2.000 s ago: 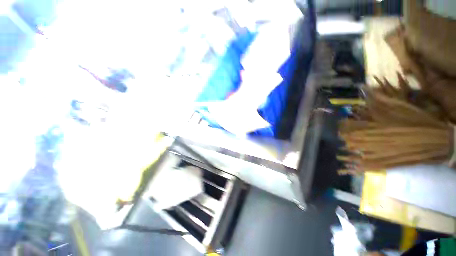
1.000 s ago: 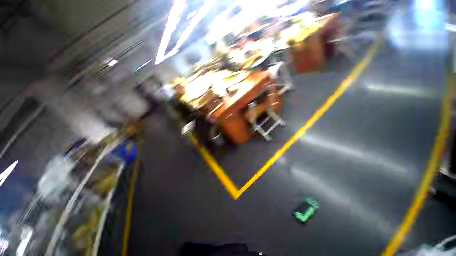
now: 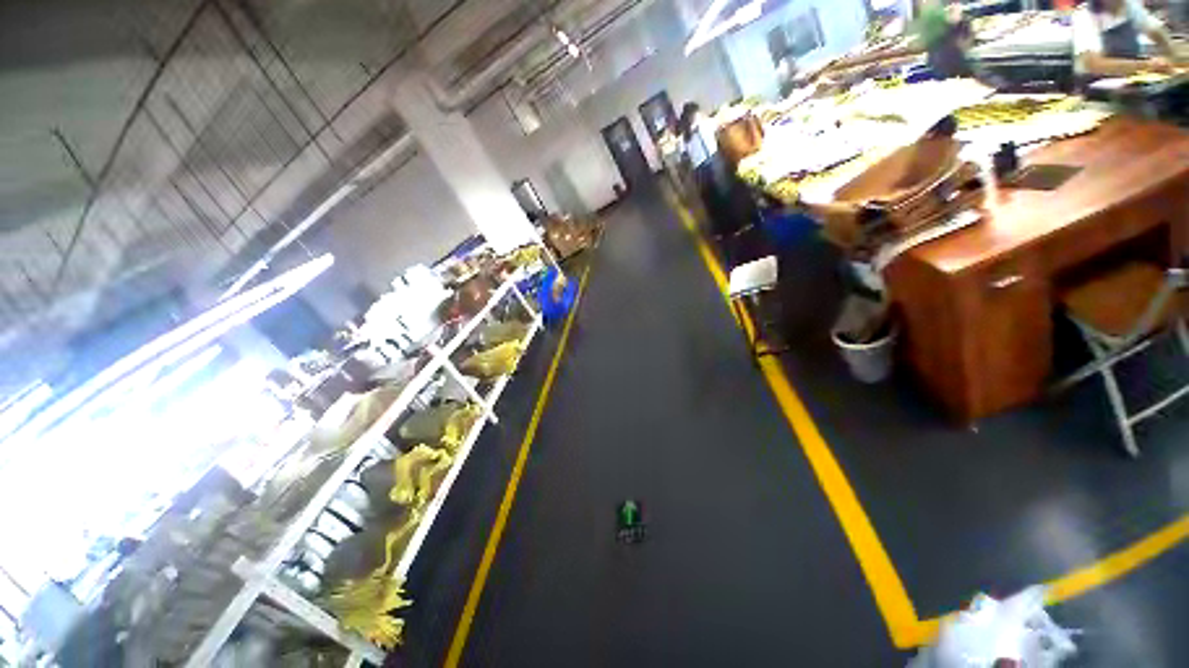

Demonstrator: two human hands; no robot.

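A crumpled whitish clear plastic bag [image 3: 998, 636] shows at the bottom edge, right of centre, cut off by the frame. Neither of my hands shows; whatever holds the plastic is hidden or below the frame. The orange-brown wooden desk [image 3: 971, 294] stands at the right with curled brown leather pieces [image 3: 900, 183] at its left end and a flat dark rectangle on its top.
A grey aisle with yellow lines runs ahead. White-framed racks [image 3: 450, 372] with yellow and whitish material line the left. At the right are a white bin [image 3: 865, 355], a stool [image 3: 754, 277] and a folding chair [image 3: 1124, 326]. People are at the tables further back.
The view has swung from a cart and brown strips, across the floor, to look along the aisle. The desk is nearer now, and the plastic shows more fully at the bottom right than one second ago.
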